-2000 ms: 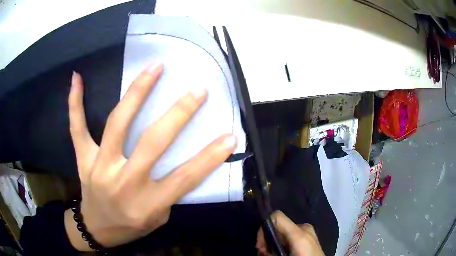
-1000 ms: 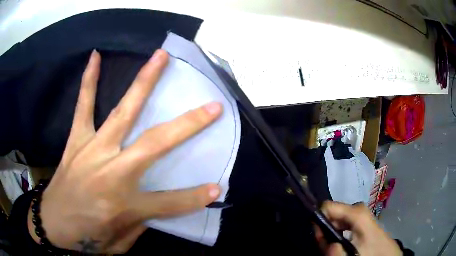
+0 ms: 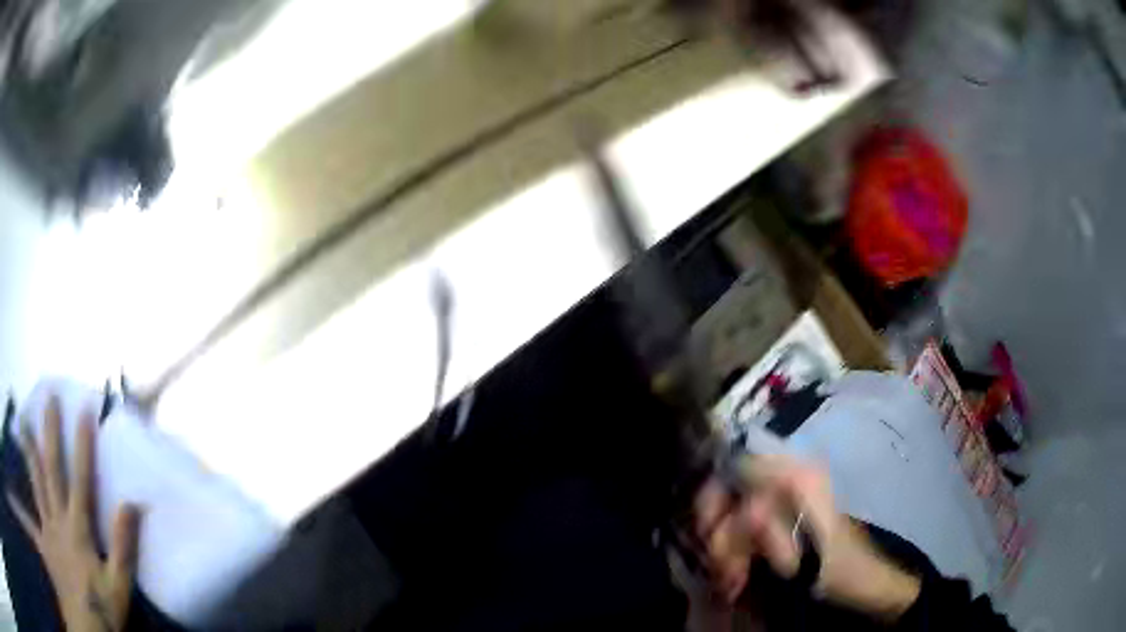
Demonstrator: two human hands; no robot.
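The head view is blurred. My left hand (image 3: 77,525) lies with fingers spread on the pale facing piece (image 3: 198,525) at the lower left, pressed on it rather than gripping it. Dark cloth shows at the left edge beside it. My right hand (image 3: 772,525) is at the lower centre right, closed around the handles of the long black shears (image 3: 648,296). Their blades point up over the table edge, away from the pale piece. Whether the blades are apart cannot be told.
The white table (image 3: 543,247) runs diagonally, with a thin dark strip (image 3: 442,327) on it. An open drawer (image 3: 821,296) holds small items. Pale cut pieces (image 3: 895,451) lie at the right. An orange-red bag (image 3: 908,204) stands beyond. A bright glare is at upper left.
The view has swung, so the pale piece and my left hand now sit at the far lower left. The shears have come away from the piece's edge, still in my right hand.
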